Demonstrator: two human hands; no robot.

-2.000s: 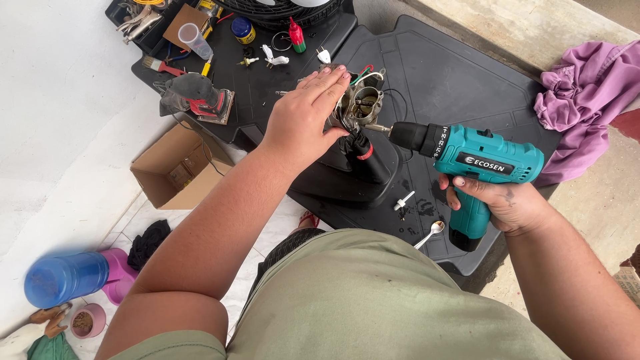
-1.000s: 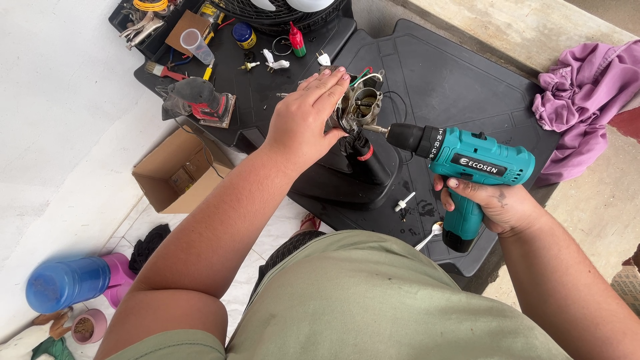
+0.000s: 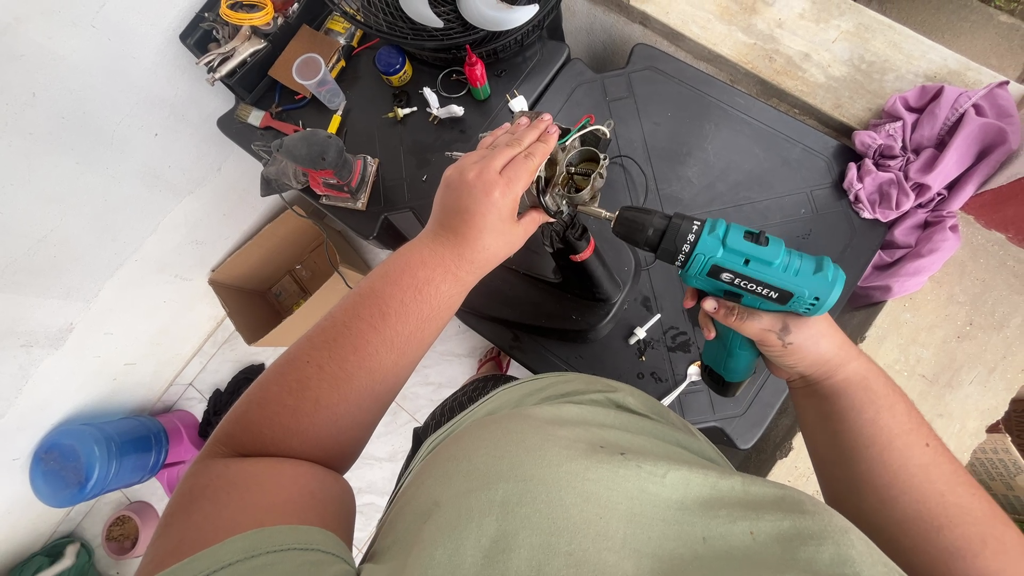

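My left hand [image 3: 496,188] is on the far-left side of a fan's motor assembly [image 3: 580,172], fingers over its top and thumb below. Red, green and white wires come out of the assembly, which stands on a black fan base [image 3: 584,296] with a red ring. My right hand [image 3: 780,336] grips the handle of a teal cordless drill [image 3: 760,268]. The metal bit [image 3: 596,213] in its black chuck points left and reaches the lower edge of the motor assembly; its exact tip contact is hard to see. The palm side of my left hand is hidden.
On the black table [image 3: 720,144] lie a palm sander [image 3: 324,168], a brush [image 3: 268,120], a plastic cup [image 3: 318,80], a red-green bottle [image 3: 476,74], a white plastic part [image 3: 644,329] and a spoon [image 3: 682,382]. A fan grille [image 3: 448,32] lies behind; purple cloth [image 3: 932,176] hangs at right.
The drill and my right hand have shifted slightly left since the earliest frame. My left hand stays on the motor assembly.
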